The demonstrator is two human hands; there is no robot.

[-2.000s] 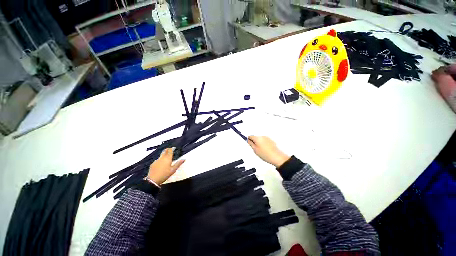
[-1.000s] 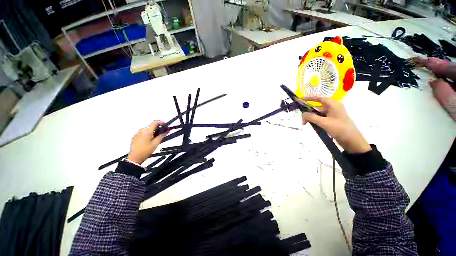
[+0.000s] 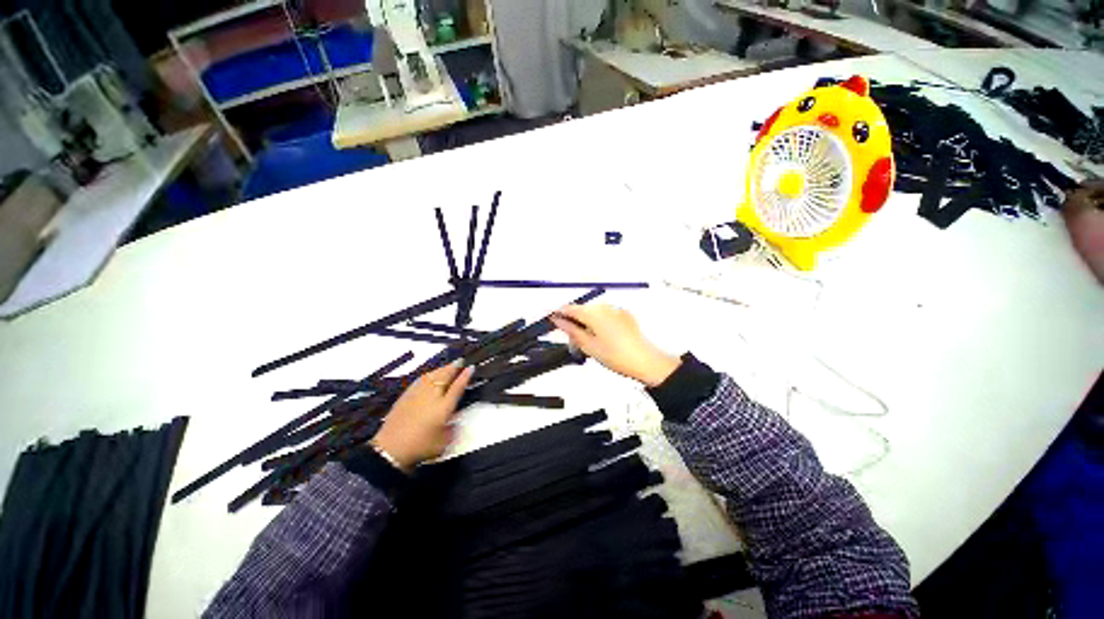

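Loose black fabric strips [image 3: 351, 324] lie crossed on the white table in front of me. My left hand [image 3: 424, 411] is on the strips, with its thumb and fingers closed at one strip. My right hand [image 3: 615, 342] is just to the right and pinches a strip near its upper end. A dark item shows under its fingers, too unclear to name. The main pile of strips [image 3: 545, 520] lies nearest me, partly under my forearms. A second bundle [image 3: 91, 520] lies at the left table edge.
A yellow chick-shaped fan [image 3: 818, 169] stands at the back right, with a black adapter [image 3: 726, 241] beside it. A small black item [image 3: 613, 238] and a thin pale cord [image 3: 835, 405] lie on the table. A tangled black heap [image 3: 969, 151] and another person's hand [image 3: 1086, 224] are far right.
My right hand has moved from in front of the fan back left to the loose strips. My left hand has moved right and nearer me. The cord that hung below my right hand no longer shows there.
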